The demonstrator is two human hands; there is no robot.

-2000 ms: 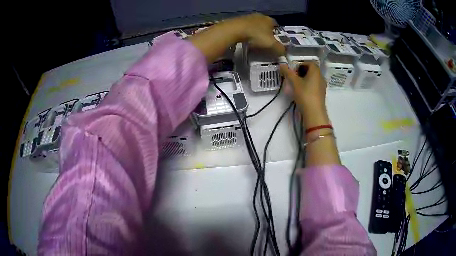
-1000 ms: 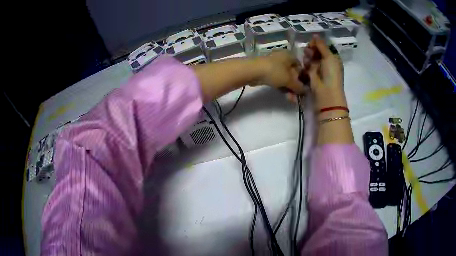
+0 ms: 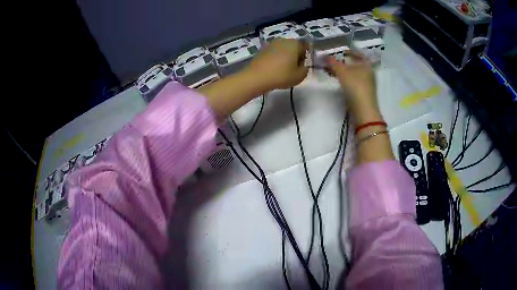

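Observation:
A back row of white box-shaped units (image 3: pixel 236 52) with grey and dark upper faces stands along the far table edge. My left hand (image 3: pixel 283 63) is closed at the front of a middle unit, with a black power cord (image 3: pixel 301 147) hanging from it. My right hand (image 3: pixel 356 82) is in front of the units to its right, fingers bent, blurred; another black cord (image 3: pixel 334 164) runs down from it. The fingertips are blurred, so whether either plug is in a unit cannot be told.
More units (image 3: pixel 56 184) stand at the left, and a vented unit (image 3: pixel 220 158) is partly under my left sleeve. Black cords cross the middle. A large remote (image 3: pixel 413 175), a small remote (image 3: pixel 436 187), brassy parts (image 3: pixel 436 139) and cables lie right. A dark rack (image 3: pixel 448 34) stands beyond.
My hands were together over the cords and are now apart, the left one moved left to a middle unit. The view has shifted; the near middle units from earlier no longer show there.

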